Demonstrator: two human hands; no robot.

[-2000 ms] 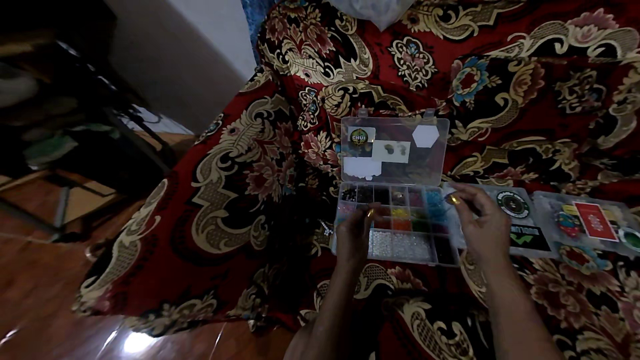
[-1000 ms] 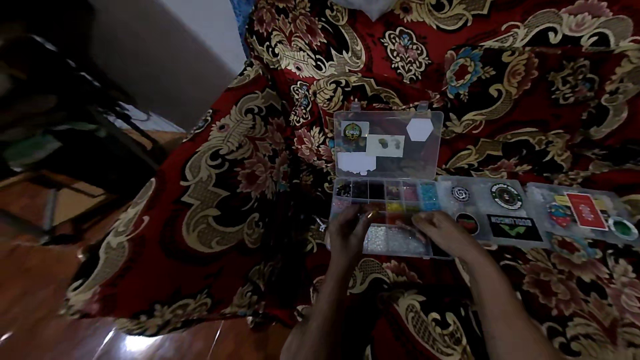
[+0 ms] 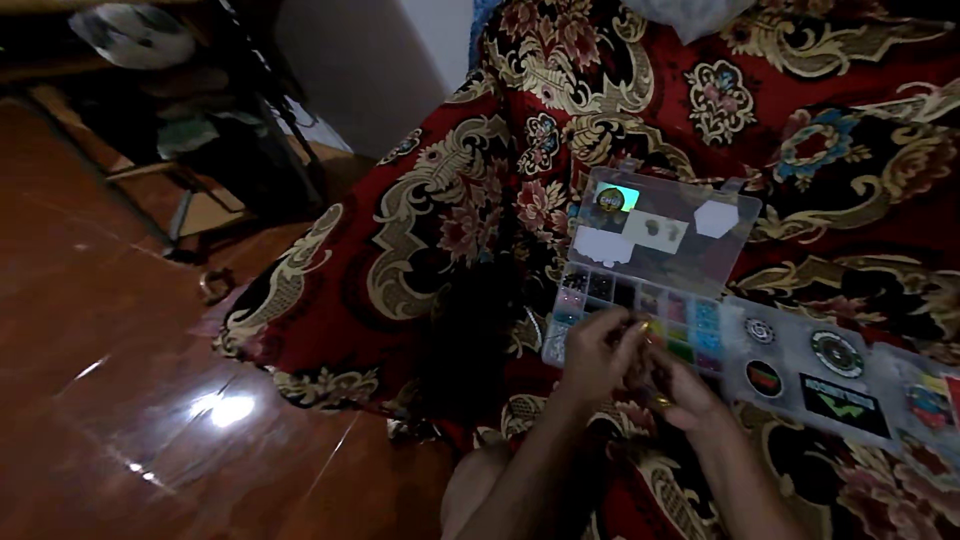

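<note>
An open clear plastic compartment box [image 3: 551, 352] of small coloured beads lies on a patterned cloth. Its raised lid [image 3: 675, 259] leans back and bears stickers. Over the box's front part are my left hand [image 3: 600, 349] and my right hand [image 3: 679, 386], close together with their fingers bent and fingertips nearly meeting. Gold-coloured glints show at the fingers of both. Whether anything thin is held between the fingertips is too dark and small to tell. Behind my hands, part of the bead compartments is hidden.
To the right of the bead box lies a closed clear case [image 3: 787, 401] with round and rectangular stickers, and beyond it another clear case [image 3: 892, 360]. A red, black and gold floral cloth [image 3: 420, 300] drapes down to the tiled floor [image 3: 262, 465]. A dark metal-framed stand [image 3: 105, 176] is at left.
Two seconds ago my hands were apart above the box; now they are together at its front. The view has shifted, showing more floor.
</note>
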